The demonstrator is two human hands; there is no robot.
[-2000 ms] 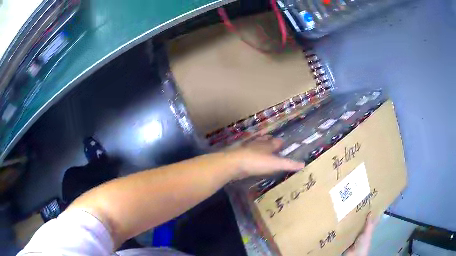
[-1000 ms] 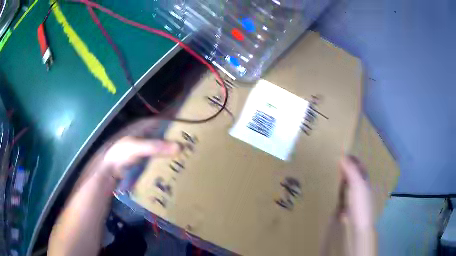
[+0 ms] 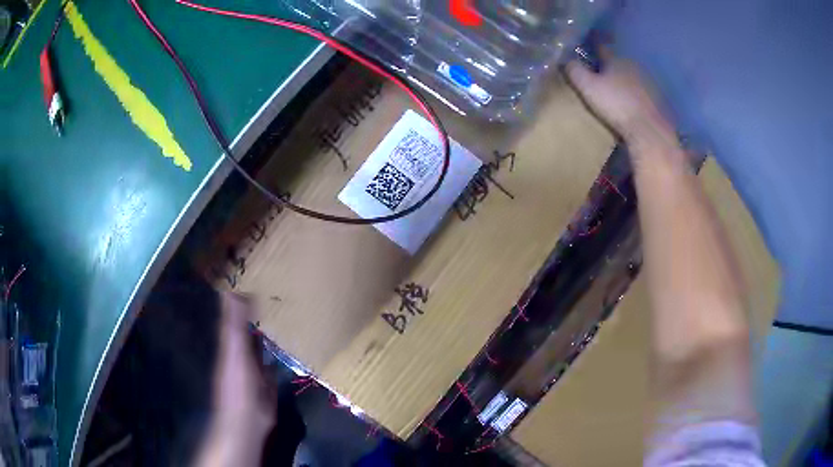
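A packed tray stack (image 3: 365, 292) lies tilted below the bench edge, with brown cardboard on top bearing handwriting and a white QR label (image 3: 402, 182). Red lead wires stick out along its lower sides. My left hand (image 3: 239, 378), blurred, is at the stack's lower left edge. My right hand (image 3: 614, 91) is at its upper right corner, with the fingertips partly hidden. Both hands appear to hold the stack by its edges.
A red and dark probe cable (image 3: 365, 221) loops over the cardboard. Clear trays (image 3: 502, 55) with coloured dots overhang the top. A red probe (image 3: 49, 82) and yellow tape (image 3: 128, 91) are on the green mat (image 3: 228, 73). Another cardboard-topped stack (image 3: 594, 392) is at lower right.
The labelled stack has moved left and up, under the clear trays and cable loop. My right hand has moved up to its far corner. A second cardboard-topped stack shows more at lower right.
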